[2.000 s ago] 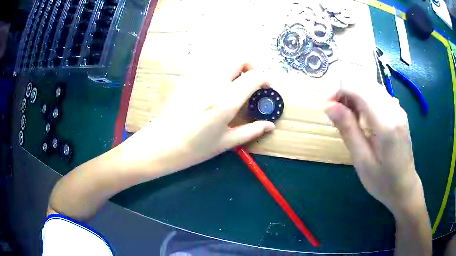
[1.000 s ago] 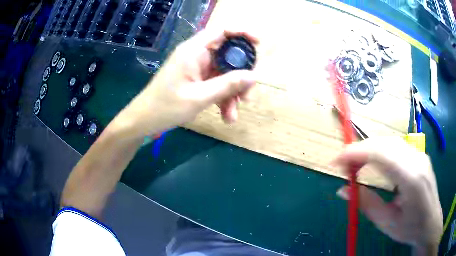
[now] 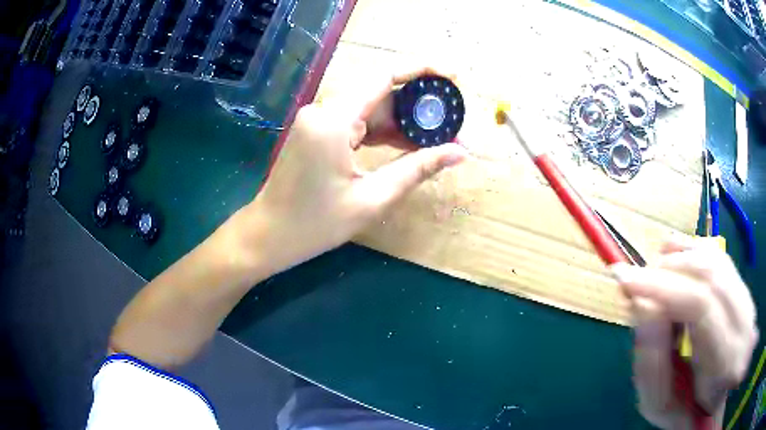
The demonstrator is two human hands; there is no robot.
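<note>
A black round part [image 3: 429,111] with a silver centre and a ring of small dots is held between the thumb and fingers of my left hand [image 3: 353,159], its face turned up, over the cardboard [image 3: 470,227]. My right hand [image 3: 693,323], at the lower right, grips a brush [image 3: 579,207] by its red handle. The brush's yellow tip points at the upper left, a short way right of the black part and not touching it. Thin dark tweezers [image 3: 620,239] lie beside the brush handle, partly hidden by my right hand.
Silvery toothed rings [image 3: 623,155] lie piled on the cardboard at upper right. Blue-handled pliers [image 3: 735,214] lie right of it. Smaller black parts [image 3: 132,152] and pale rings [image 3: 63,154] lie on the green mat at left, below a clear parts tray [image 3: 210,76]. Something yellow shows by my right hand.
The red brush lay below my left hand and is now in my right hand, its tip swung towards the black part. My left hand has shifted with the part, which now shows its dotted face clearly.
</note>
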